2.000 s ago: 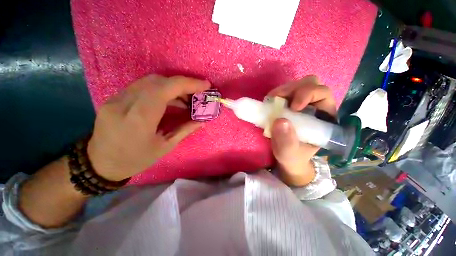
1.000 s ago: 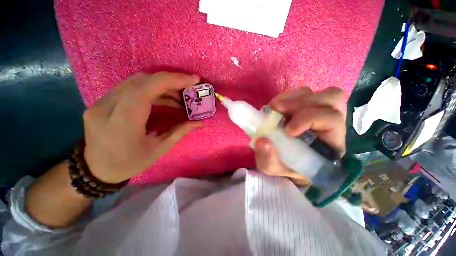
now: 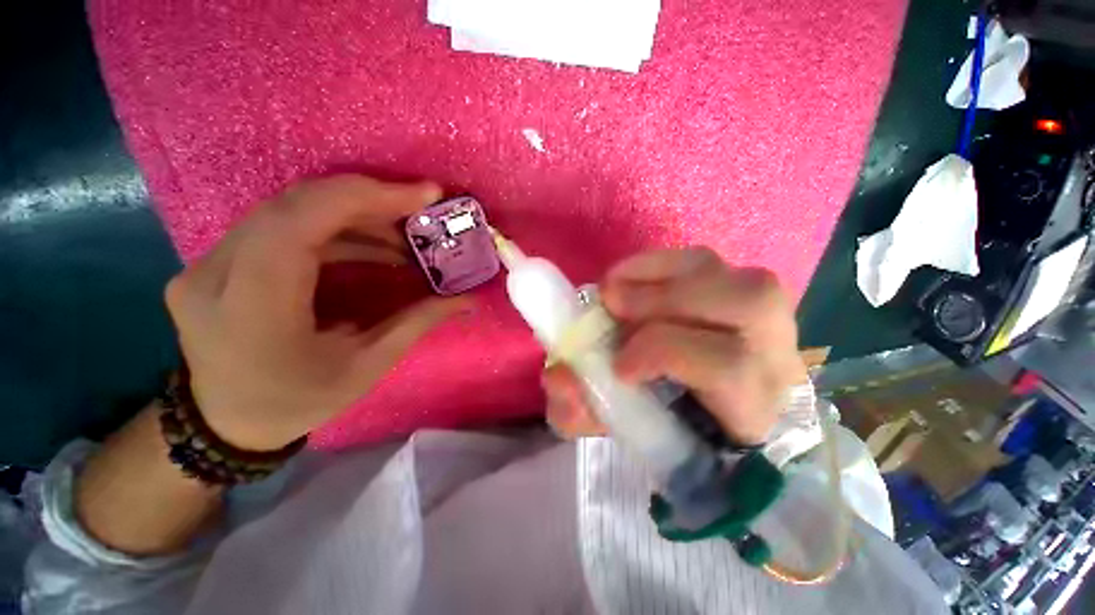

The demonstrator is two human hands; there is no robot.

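A pink housing point(image 3: 454, 255) with dark details and a small white rectangle inside stands just above the middle of the view. My left hand point(image 3: 282, 282) holds it between thumb and index finger at its left side. My right hand point(image 3: 690, 342) grips a translucent-white glue syringe point(image 3: 544, 296) around its cream tape band. The yellowish needle point(image 3: 501, 240) is at the housing's right edge; I cannot tell whether it touches. The dark green cap point(image 3: 720, 499) is at the syringe's rear, with a thin clear-orange hose point(image 3: 829, 529) looping from it.
A bright pink-red mat point(image 3: 720, 132) lies under the work, with white paper wipes point(image 3: 552, 27) at its far edge. At right are crumpled wipes point(image 3: 931, 228), a blue rod point(image 3: 974, 90), a black box point(image 3: 1021, 180) with a red light, and a cardboard box point(image 3: 937, 427).
The housing and my left hand have moved slightly left in the view. The syringe has swung steeper, its rear end lower and nearer my body. The needle has gone from over the housing to its right edge.
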